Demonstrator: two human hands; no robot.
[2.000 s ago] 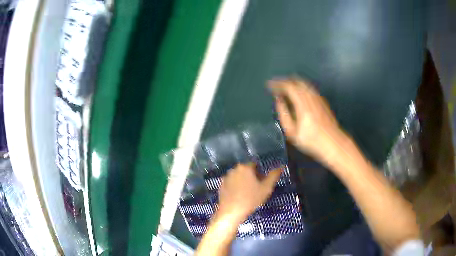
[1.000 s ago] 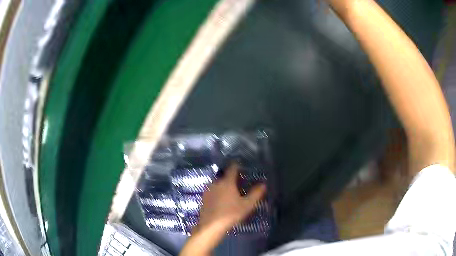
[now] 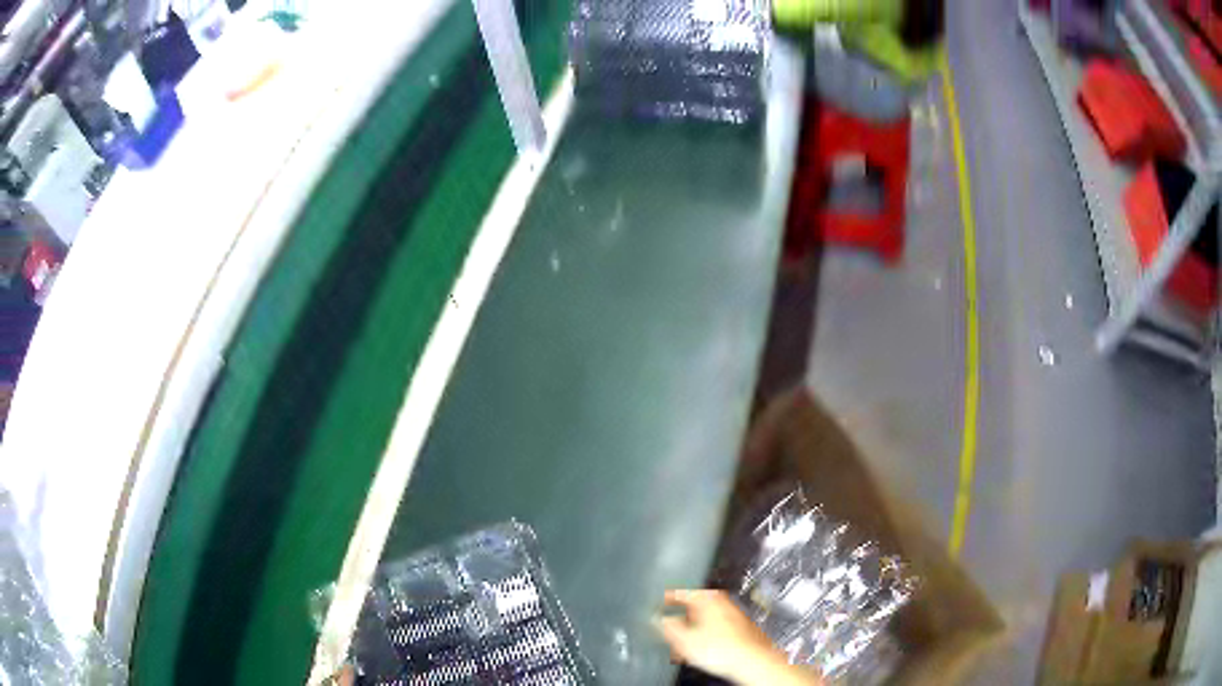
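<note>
A blister tray (image 3: pixel 469 610) with ribbed, dark-looking parts in its lower pockets lies at the near end of the dark green work surface (image 3: pixel 603 349), its left corner over the pale rail. Its upper pockets look clear. A small skin-coloured sliver, probably my left hand (image 3: pixel 346 674), shows at the tray's lower left edge; the rest is cut off. My right hand (image 3: pixel 704 633) is right of the tray, near the surface's right edge, slightly blurred, with fingers a little curled and nothing seen in it.
An open brown carton (image 3: pixel 858 469) with crinkled clear plastic (image 3: pixel 824 583) stands at the right. A tray stack (image 3: pixel 670 60) is at the far end. A green conveyor (image 3: pixel 335 362) runs left. A red stool (image 3: pixel 864 188), metal rack (image 3: pixel 1152 268) and another carton (image 3: pixel 1119 616) stand right.
The view has lifted and shows the far tray stack and floor. The tray sits lower in the picture. My right hand has come back from far forward; my left hand is no longer seen over the tray.
</note>
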